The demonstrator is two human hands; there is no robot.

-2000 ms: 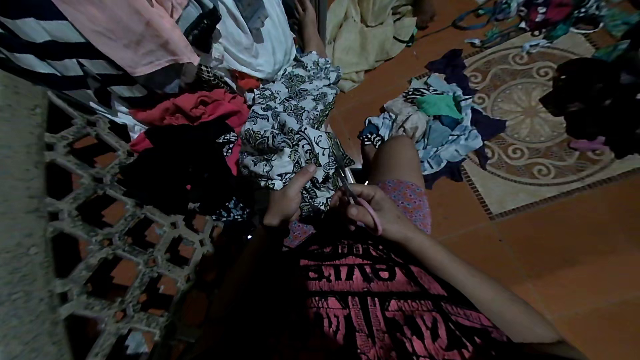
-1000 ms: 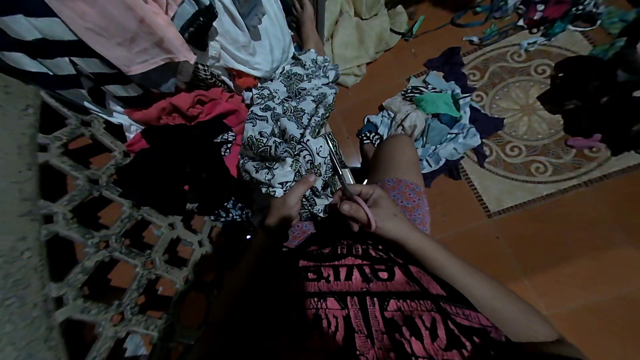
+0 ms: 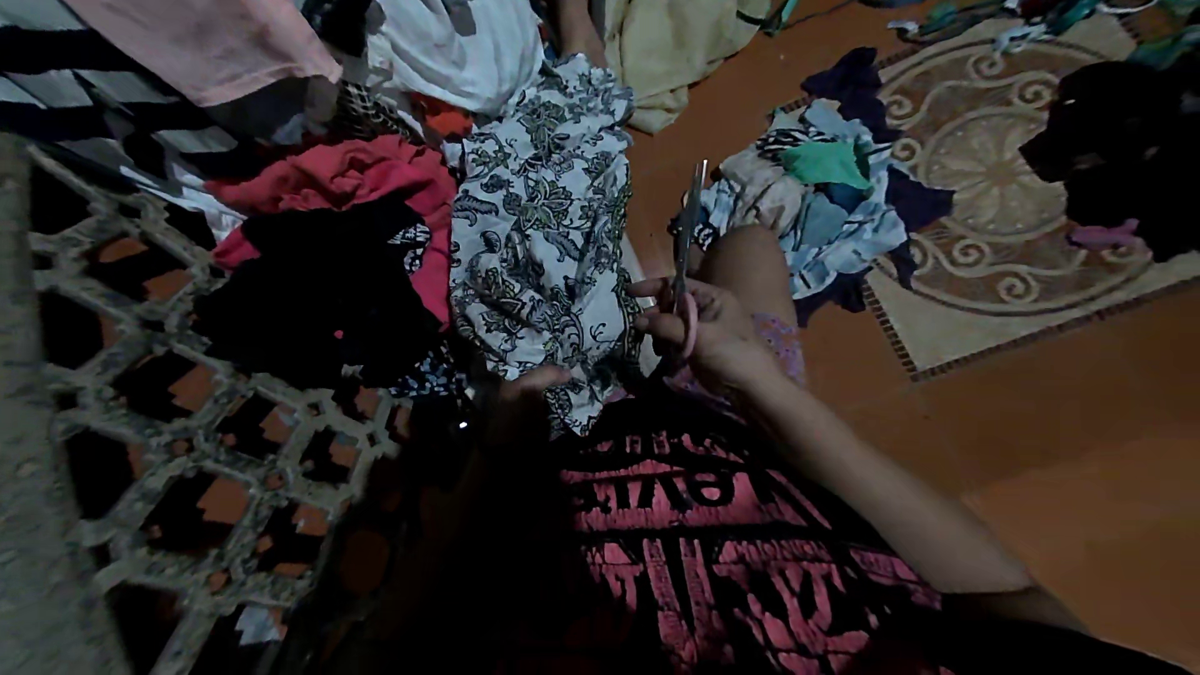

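Observation:
A white cloth with a dark floral and paisley print [image 3: 553, 216] lies stretched over my lap and away from me. My left hand [image 3: 532, 382] rests at its near left edge, thumb on top; the fingers are in shadow, apparently holding the fabric. In my right hand [image 3: 703, 328] is a pair of scissors [image 3: 689, 225] with pink handles, blades pointing away and looking closed. The scissors are just right of the printed cloth, and the fingertips of my right hand are beside its right edge.
Red cloth [image 3: 328, 178] and black cloth [image 3: 319, 291] lie left, by a lattice block wall [image 3: 206, 394]. A pile of light blue and green scraps [image 3: 825, 187] sits right, partly on a patterned floor inlay [image 3: 994, 169]. Black fabric [image 3: 1125, 150] lies farther right.
The scissors have swung from leaning over the printed cloth to standing right of it. My left hand has moved down the cloth toward my body, and the cloth looks more spread out.

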